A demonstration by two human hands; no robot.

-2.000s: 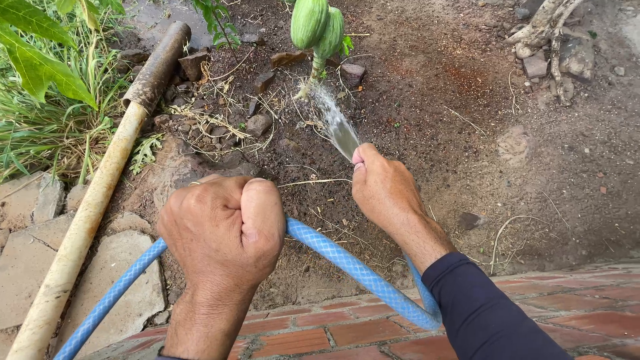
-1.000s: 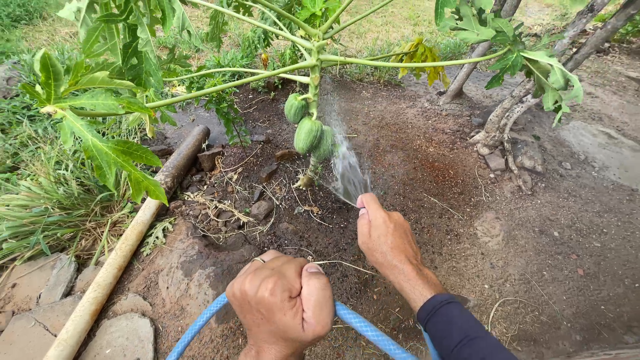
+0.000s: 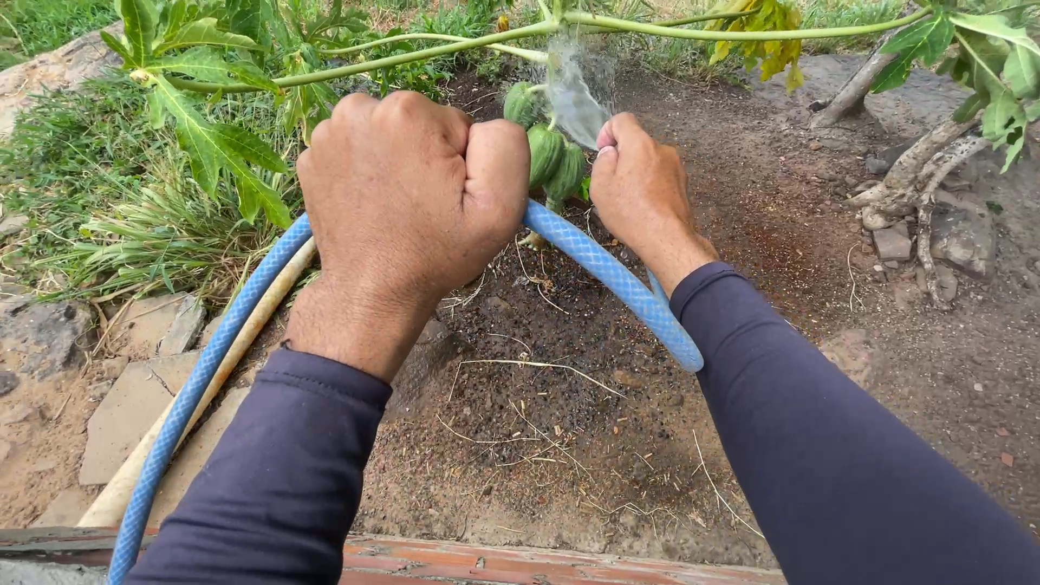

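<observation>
My left hand [image 3: 414, 195] is closed around a blue braided garden hose [image 3: 609, 268], which loops to the right and hangs down at the left. My right hand [image 3: 646, 191] grips the hose's end, its thumb at the outlet. A fan of water [image 3: 575, 101] sprays up and away from it, in front of the papaya plant's stem. Green papaya fruits [image 3: 546, 154] hang just left of my right hand, partly hidden behind my left hand. The hose mouth itself is covered by my fingers.
Leaf stalks [image 3: 715, 34] of the papaya plant cross the top. A long pale pipe [image 3: 134, 479] lies at the left beside flat paving stones [image 3: 134, 410] and grass. A brick ledge [image 3: 520, 562] runs along the bottom. Gnarled trunks [image 3: 934, 166] stand at the right, on bare soil.
Both hands have risen in view, and my left hand now hides part of the ground by the fruits. The spray reaches higher along the stem than before. The view has shifted.
</observation>
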